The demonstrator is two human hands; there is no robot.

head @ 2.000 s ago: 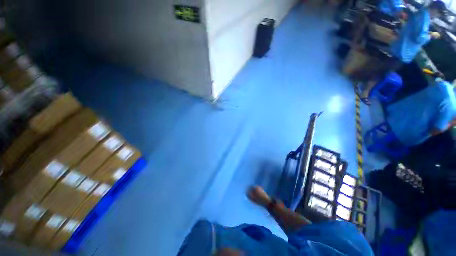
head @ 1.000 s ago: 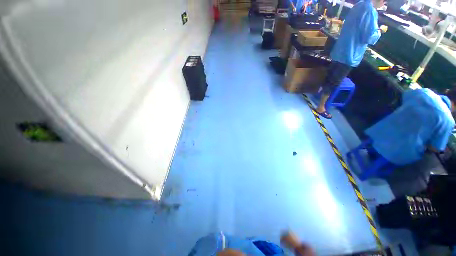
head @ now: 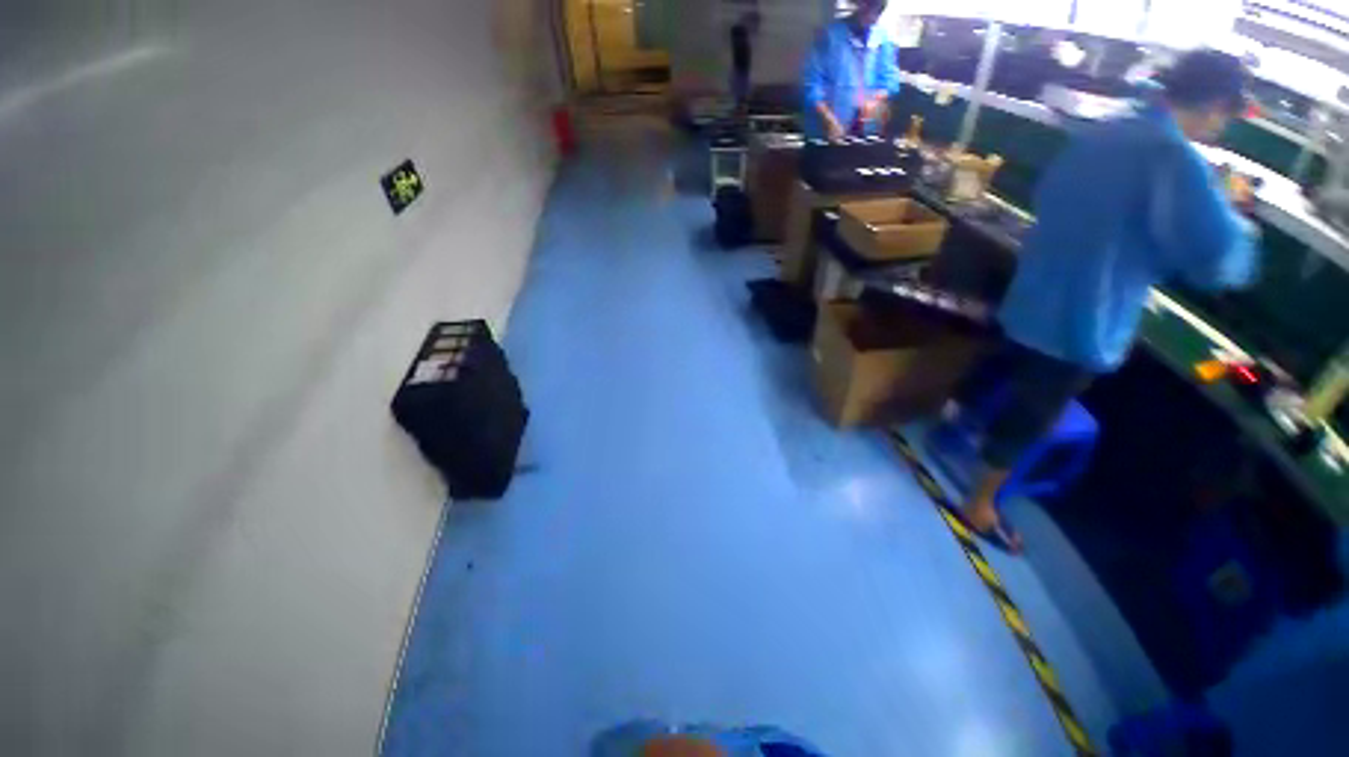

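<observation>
The blue floor [head: 636, 518] of an aisle lies in front of me. A stack of black trays [head: 471, 414] stands on it against the wall at the left, with pale items on top. Neither of my hands can be made out. Blue clothing [head: 769, 739] and a small skin-toned patch [head: 681, 748] show at the bottom edge. The patch is cut off, and I cannot tell what it is.
A person in blue [head: 1102, 237] stands at the bench on the right, near a blue stool [head: 1062, 451]. Cardboard boxes [head: 888, 370] and black trays line the right side. Yellow-black tape [head: 1006, 603] edges the aisle. Another person [head: 851, 74] is farther back.
The view has turned and moved forward along the aisle. The tray stack and standing person appear nearer. The hand and forearm seen earlier and the trolley have left the view.
</observation>
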